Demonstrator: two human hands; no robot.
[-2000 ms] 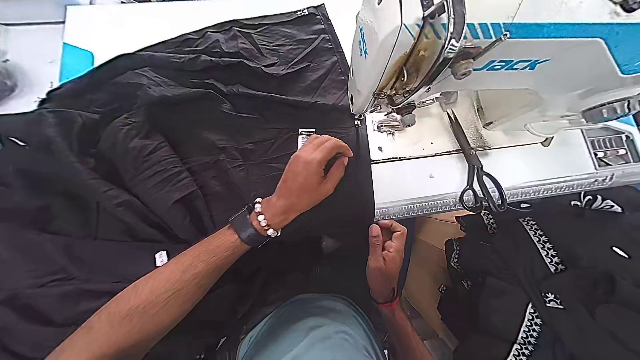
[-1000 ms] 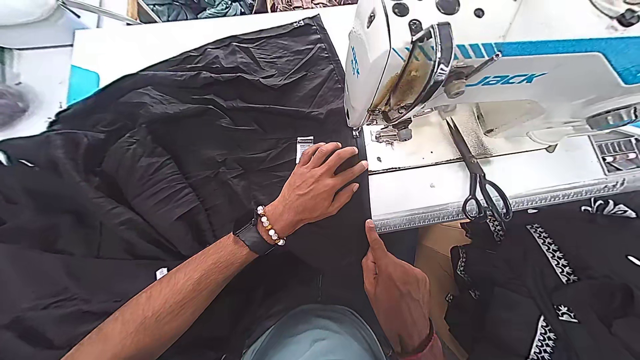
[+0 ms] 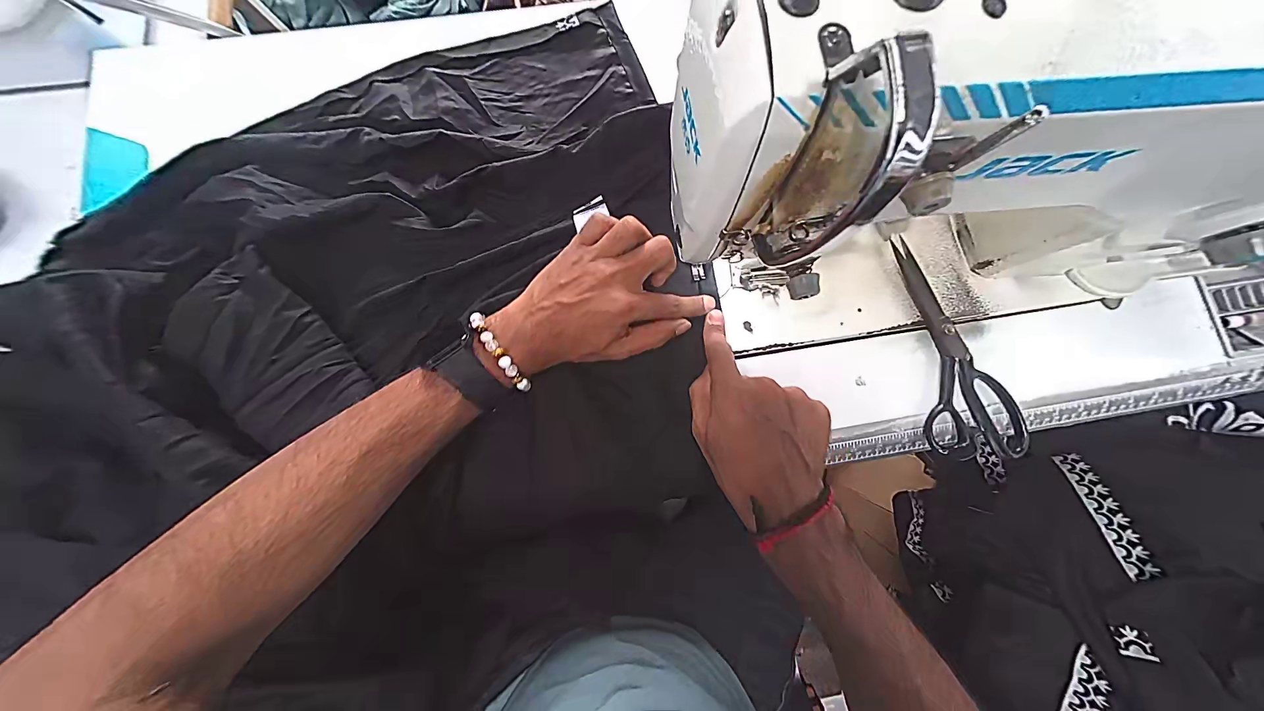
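Note:
Black fabric (image 3: 326, 257) spreads over the sewing machine table and down toward my lap. My left hand (image 3: 602, 296) lies on it, fingers somewhat spread, just below a small white label (image 3: 591, 212). Close to the fabric's right edge, my right hand (image 3: 760, 425) points its index finger upward with its other fingers curled; that fingertip meets or nearly meets a left fingertip. Whether the right hand pinches the cloth edge cannot be told. Just above the fingertips is the presser foot area (image 3: 780, 281) of a white Jack sewing machine (image 3: 987, 49), at the fabric's edge.
Black-handled scissors (image 3: 948, 341) lie on the machine bed, handles over a measuring scale (image 3: 1086, 403) along the table's front edge. Black garments with white patterned trim (image 3: 1106, 513) are heaped at the lower right. Part of the white tabletop (image 3: 197, 89) shows at the upper left.
My right hand has moved up along the fabric edge to my left fingertips. My left hand, loosely curled at first, now lies flatter with fingers spread. The view has shifted closer to the machine.

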